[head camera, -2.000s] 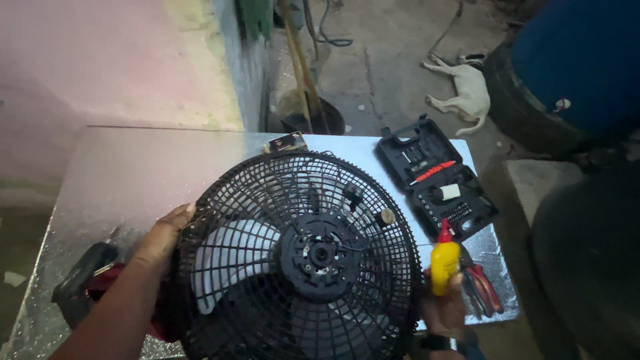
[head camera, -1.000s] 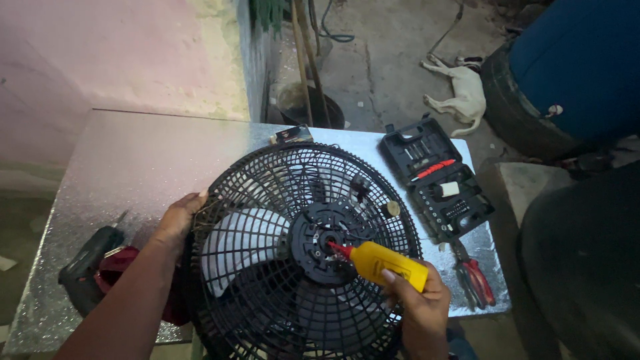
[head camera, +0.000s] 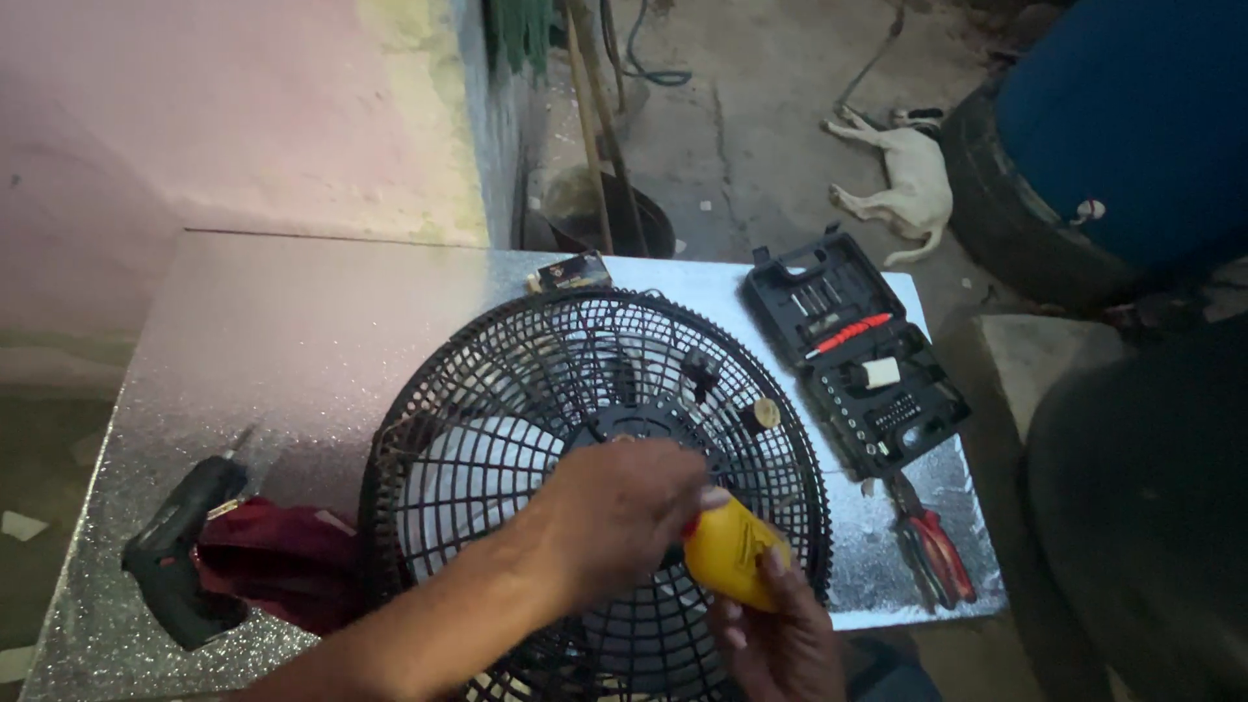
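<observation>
A black fan grille (head camera: 468, 487) with the fan's motor mount (head camera: 634, 421) at its middle lies across the table, pale blades showing through the bars. Over that middle, my left hand (head camera: 624, 507) has its fingers closed at the red tip of a yellow squeeze bottle (head camera: 736, 551); the tip is mostly hidden by the fingers. My right hand (head camera: 780, 634) grips the bottle's body from below right. Two small parts rest at the grille's upper right, a dark one (head camera: 700, 369) and a round tan-topped one (head camera: 765, 413).
The shiny table (head camera: 273, 331) carries a cordless screwdriver (head camera: 185, 546) and dark red cloth item (head camera: 278, 551) at left, a small box (head camera: 575, 273) behind the grille, an opened bit case (head camera: 858, 361) and red-handled pliers (head camera: 931, 551) at right. Beyond are a lying dog (head camera: 907, 185) and blue barrel (head camera: 1131, 127).
My left hand has left the grille's left rim and moved to the bottle's tip. A second ago the tip was at the motor mount; the bottle is now tilted with its tip up in my left fingers.
</observation>
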